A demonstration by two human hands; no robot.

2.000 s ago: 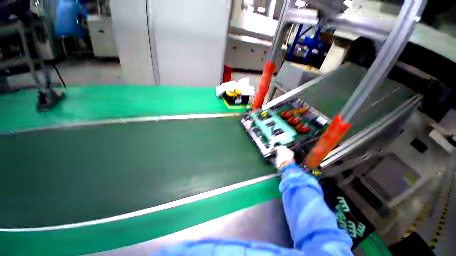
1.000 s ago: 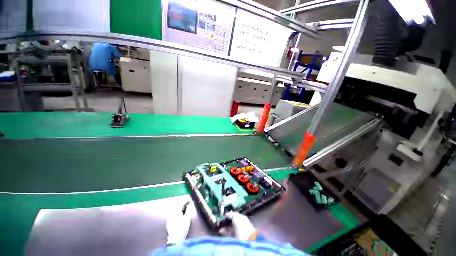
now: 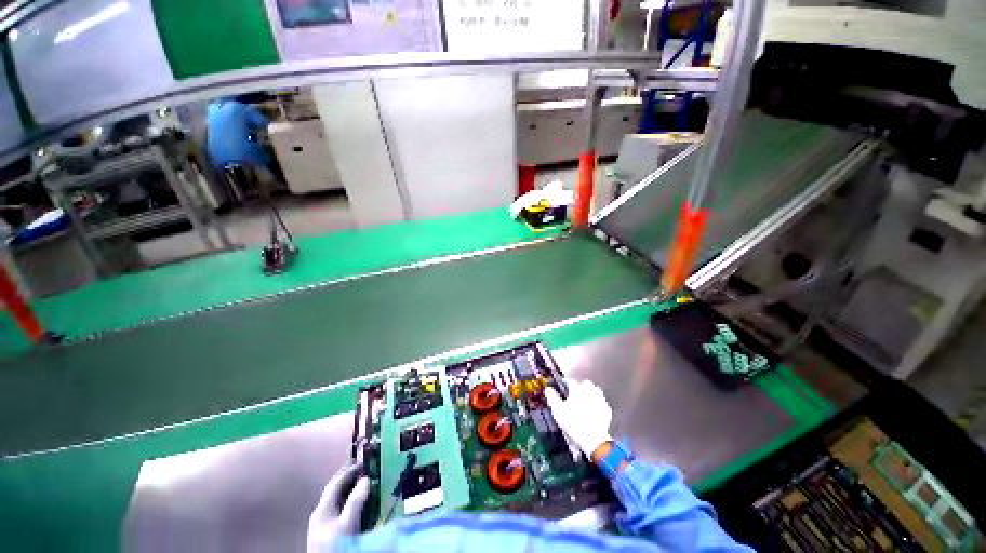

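Note:
A black carrier with a green circuit board lies on the shiny metal sheet in front of me. A pale green hold-down fixture covers the board's left part. Three orange-red toroidal inductors stand on the uncovered part. My white-gloved left hand is at the carrier's left edge, its fingers partly hidden; its hold cannot be told. My white-gloved right hand, with a blue wrist strap, lies at the board's right side; its fingertips touch there, but the grip is unclear.
A green conveyor belt runs behind the bench, with a sloping conveyor at right. A small black tray with pale green pieces is at the bench's right. A black tote holds carriers below right. A person in blue is far left.
The carrier with its board has come from the conveyor's right end onto the metal sheet and is now turned squarer to me. My right hand has moved from its near edge to its right side.

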